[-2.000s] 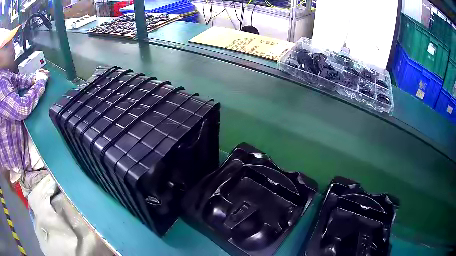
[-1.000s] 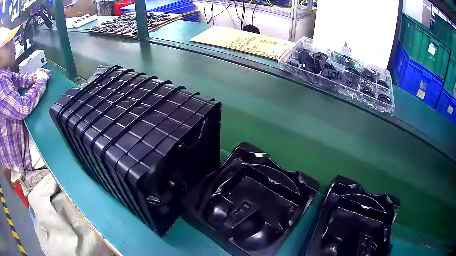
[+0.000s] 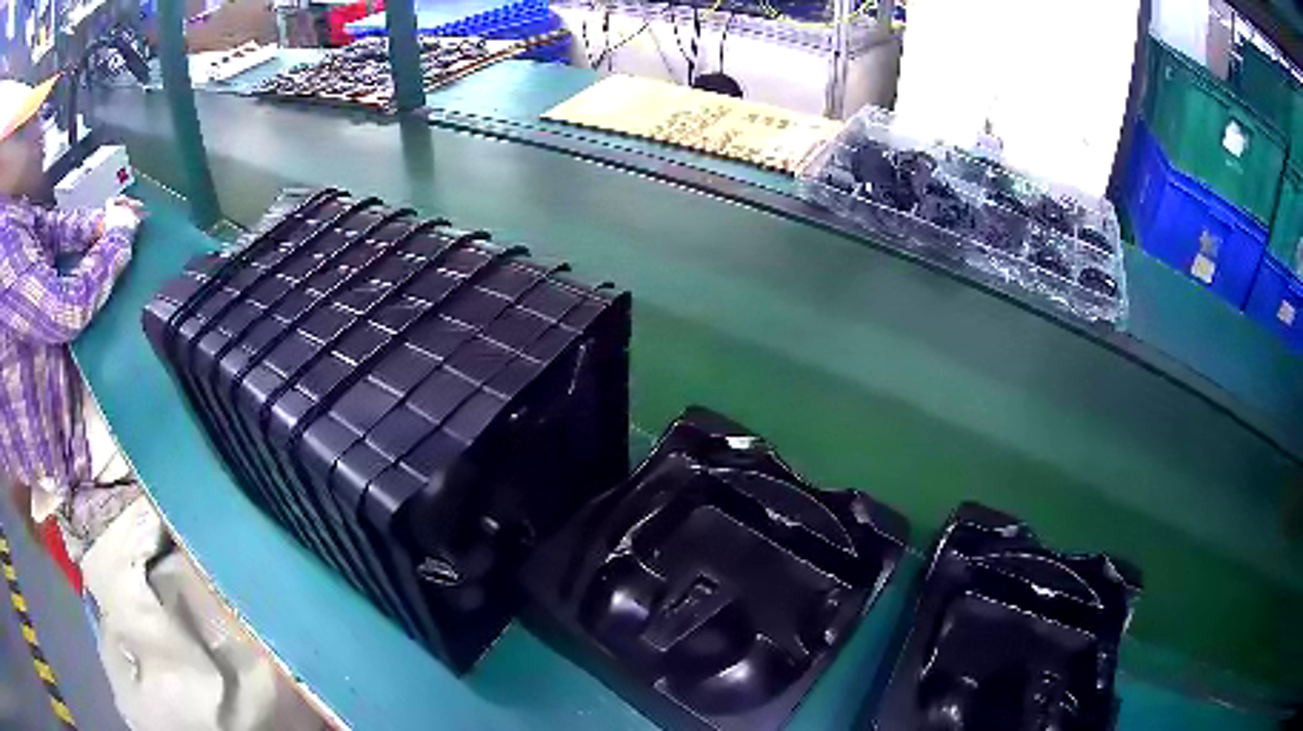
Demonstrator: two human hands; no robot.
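Neither of my hands is in the picture. A large stack of black blister trays [image 3: 379,386] stands on edge on the blue-green bench, left of centre. An open black blister tray [image 3: 729,571] lies beside its right end, hollows facing up. Another black blister tray [image 3: 1015,628] lies further right, cut off by the lower edge of the picture.
A dark green belt [image 3: 743,343] runs behind the trays. Beyond it are a tan cardboard sheet [image 3: 686,120] and a clear compartment tray [image 3: 972,214] with dark parts. A person [image 3: 50,300] is at far left, above an off-white sack [image 3: 172,628]. Crates [image 3: 1193,214] stand far right.
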